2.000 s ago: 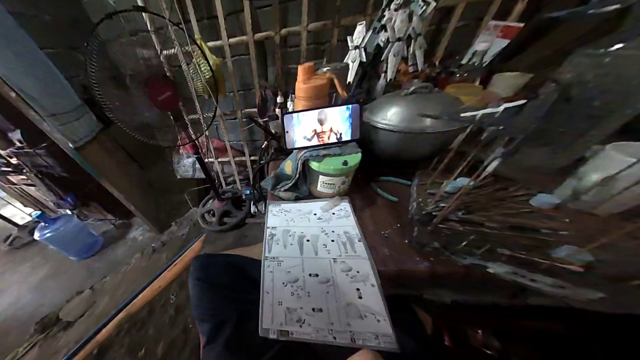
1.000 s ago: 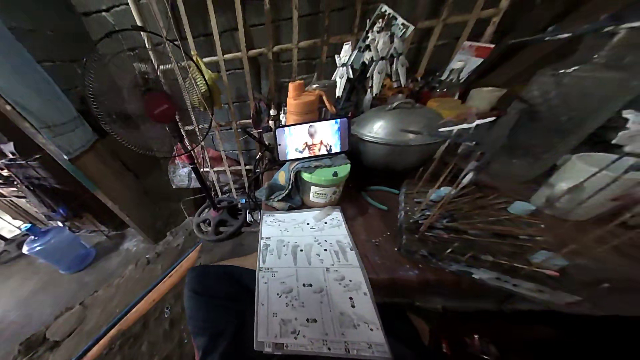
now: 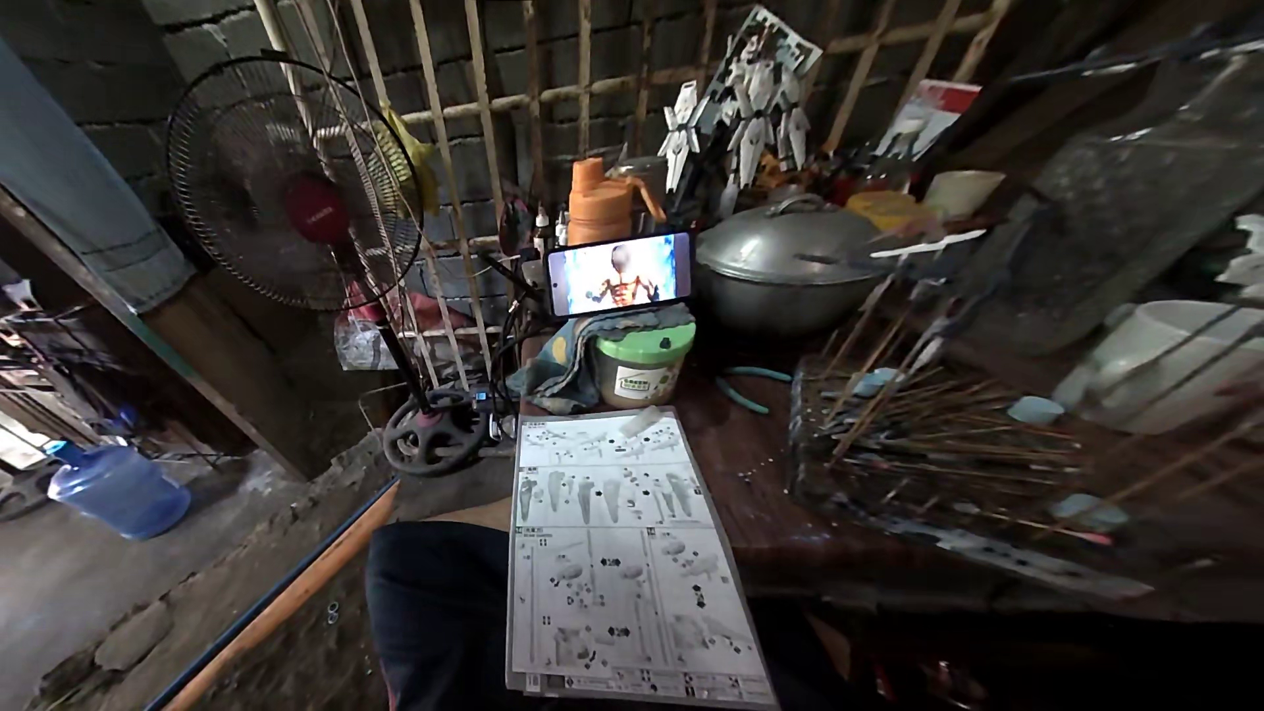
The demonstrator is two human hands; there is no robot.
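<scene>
Neither of my hands shows in the head view. A printed sheet of assembly diagrams (image 3: pixel 622 563) lies over my lap, its far end on the dark wooden table. Past it stands a tub with a green lid (image 3: pixel 644 365), with a patterned cloth (image 3: pixel 558 365) beside and partly over it. A phone (image 3: pixel 620 275) with a lit screen leans upright behind the lid. Right of the tub lie pliers with teal handles (image 3: pixel 743 387). White model robot figures (image 3: pixel 755 109) stand at the back by the slats.
A lidded metal pot (image 3: pixel 795 262) and an orange jug (image 3: pixel 598 207) stand at the back. To the right are many thin sticks (image 3: pixel 948 434) in a tray and a white bucket (image 3: pixel 1170 365). A standing fan (image 3: pixel 316 207) is at left, with a blue water bottle (image 3: pixel 118 494) on the floor.
</scene>
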